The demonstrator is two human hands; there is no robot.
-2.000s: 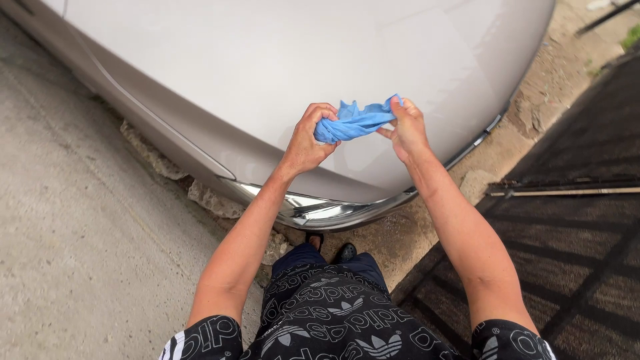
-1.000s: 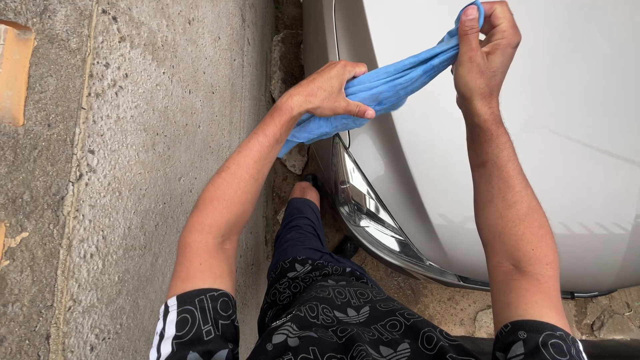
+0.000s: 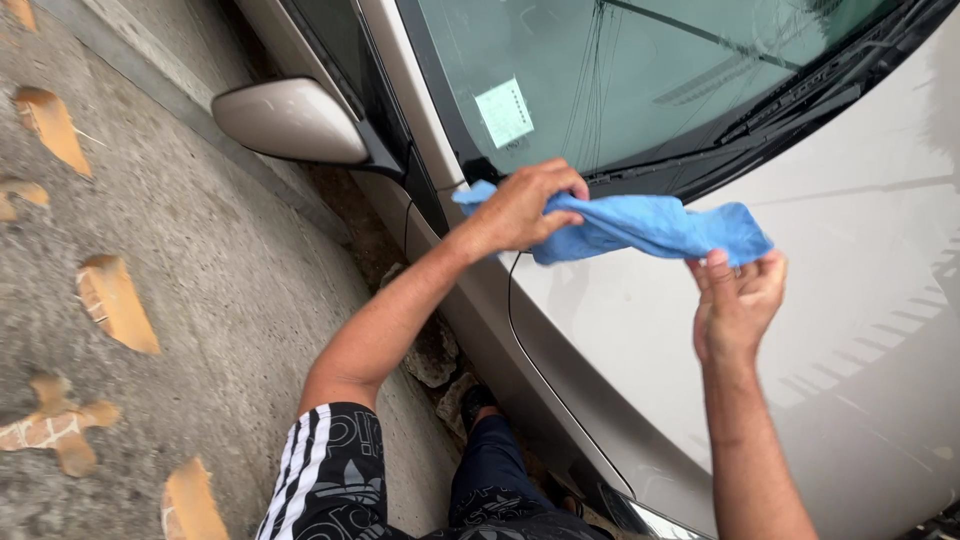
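Observation:
A blue cloth (image 3: 645, 225), loosely twisted lengthwise, is stretched between my two hands above the rear corner of a light beige car's hood (image 3: 630, 315). My left hand (image 3: 529, 206) grips it near one end, and a short tail of cloth sticks out past the wrist. My right hand (image 3: 739, 300) pinches the other end between thumb and fingers. Just beyond the hands lie the windshield (image 3: 637, 82), which bears a paper sticker (image 3: 503, 112), and the black wipers (image 3: 795, 112).
The side mirror (image 3: 292, 120) juts out left of the windshield. A concrete wall (image 3: 247, 300) with orange-brown patches (image 3: 116, 304) runs close along the car's side. My legs stand in the narrow gap between them, over stones (image 3: 431, 352).
The view has moved from the front of the car to the windshield and side mirror. Both hands keep hold of the cloth, which was bunched shorter two seconds ago.

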